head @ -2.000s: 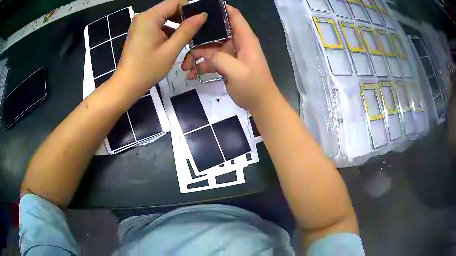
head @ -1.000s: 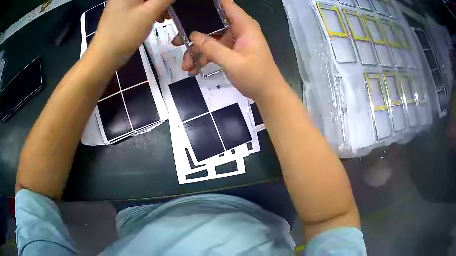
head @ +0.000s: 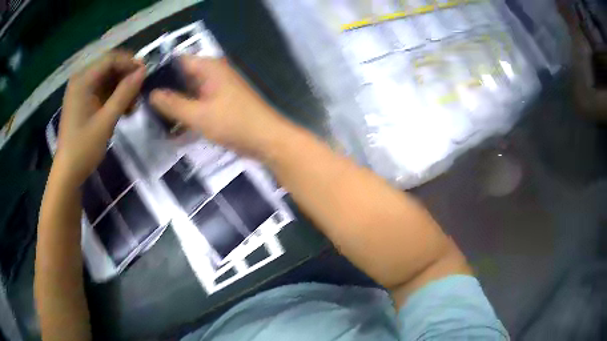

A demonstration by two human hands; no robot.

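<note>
The picture is blurred. My right hand holds a small frame with a black face, its thumb and fingers around the right side. My left hand is just left of the frame, with thumb and fingertips close together; whether it grips anything cannot be told. Below the hands, a part-used white sheet carries black rectangular pieces. Another sheet with black pieces lies to its left, partly under my left forearm.
Whitish plastic trays lie at the right, with yellow-edged frames blurred in their pockets. The dark green bench has its front edge near my body. A pale strip runs along the far side.
The view has swung, so the sheets and trays appear turned and further left. The left hand has moved apart from the right, which still holds the frame.
</note>
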